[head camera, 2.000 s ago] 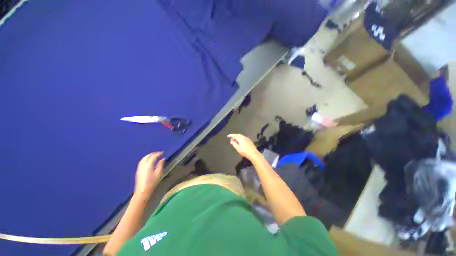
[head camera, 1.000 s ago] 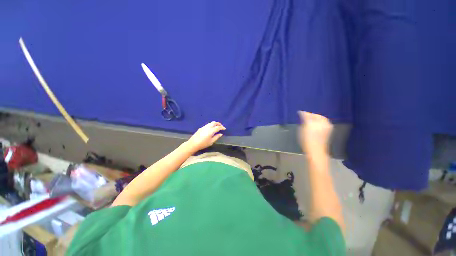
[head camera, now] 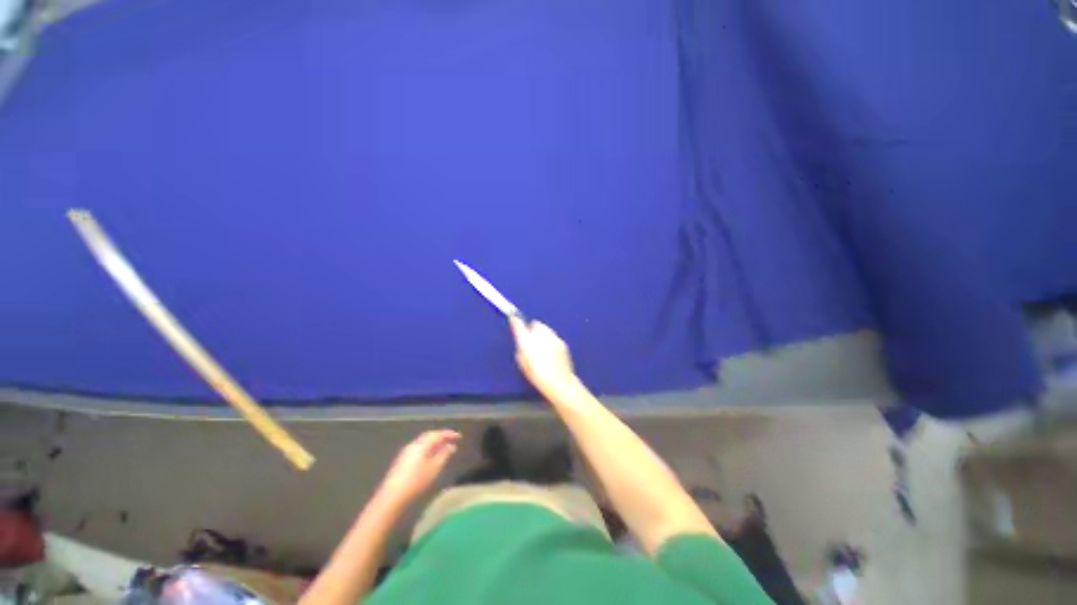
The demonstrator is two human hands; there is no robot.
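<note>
The blue fabric ply (head camera: pixel 390 154) covers the table, with folds running down its right part. My right hand (head camera: pixel 543 355) is on the handles of the fabric shears (head camera: pixel 485 287), which lie over the cloth near its front edge; their blades point up and left and look together. My hand covers the handles. My left hand (head camera: pixel 423 460) is in front of the table edge, empty, with its fingers loosely bent. The pale spreading stick (head camera: pixel 177 334) lies slanted at the left, its lower end sticking out past the table edge.
The grey table edge (head camera: pixel 815 373) shows below the cloth at the right. Fabric hangs over the edge near the right. A brown box (head camera: pixel 1022 502) stands at the lower right. Dark scraps lie on the floor. Bags and a red item (head camera: pixel 18 538) are at the lower left.
My right hand has moved from the fabric edge at the right to the shears and taken their handles. My left hand has moved back off the table edge. The view has shifted.
</note>
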